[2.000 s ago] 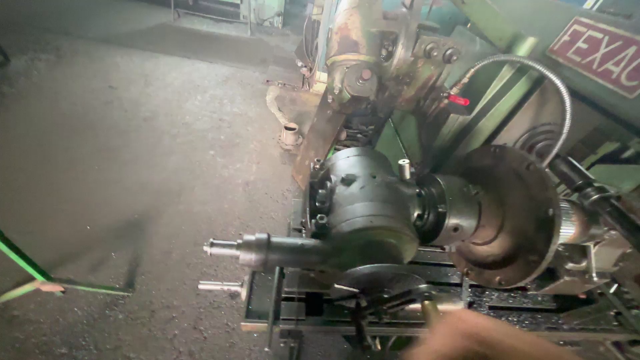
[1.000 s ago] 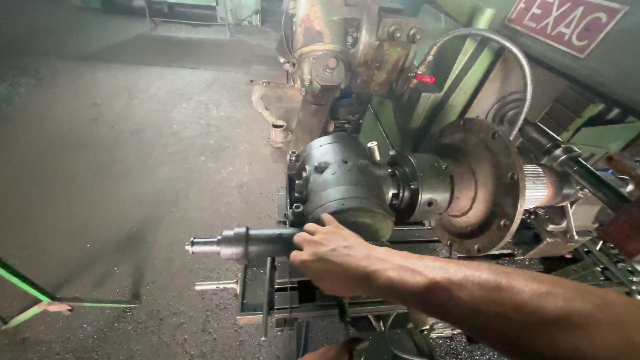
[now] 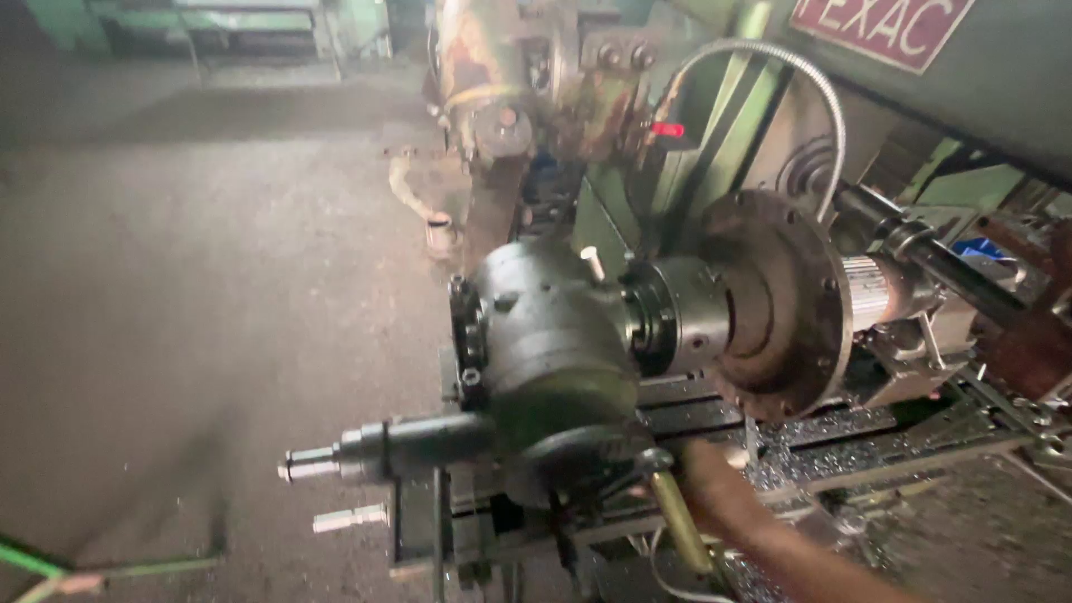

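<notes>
A dark metal dividing head [image 3: 557, 335] stands on the slotted table of a milling machine [image 3: 804, 477]. Its chuck [image 3: 687, 322] is at a rusty flanged part [image 3: 775, 310], with a splined shaft [image 3: 865, 293] beyond the flange. At the front of the head, a crank with a brass-coloured handle [image 3: 680, 523] points downward. My right hand [image 3: 712, 481] is blurred, low beside the head and right behind this handle; its fingers are largely hidden, so whether it grips anything cannot be told. My left hand is out of view.
A stepped shaft [image 3: 389, 448] juts left from the head. Metal chips [image 3: 804, 452] lie along the table. Behind rise the green machine column [image 3: 712, 151], a flexible metal conduit [image 3: 825, 92] and a red-tipped lever [image 3: 668, 130]. A dark bar [image 3: 946, 260] runs at the right.
My right hand was on the dividing head's front one second ago; now it is lower and to the right, by the crank handle. Fingers seen at the bottom edge then are gone from view.
</notes>
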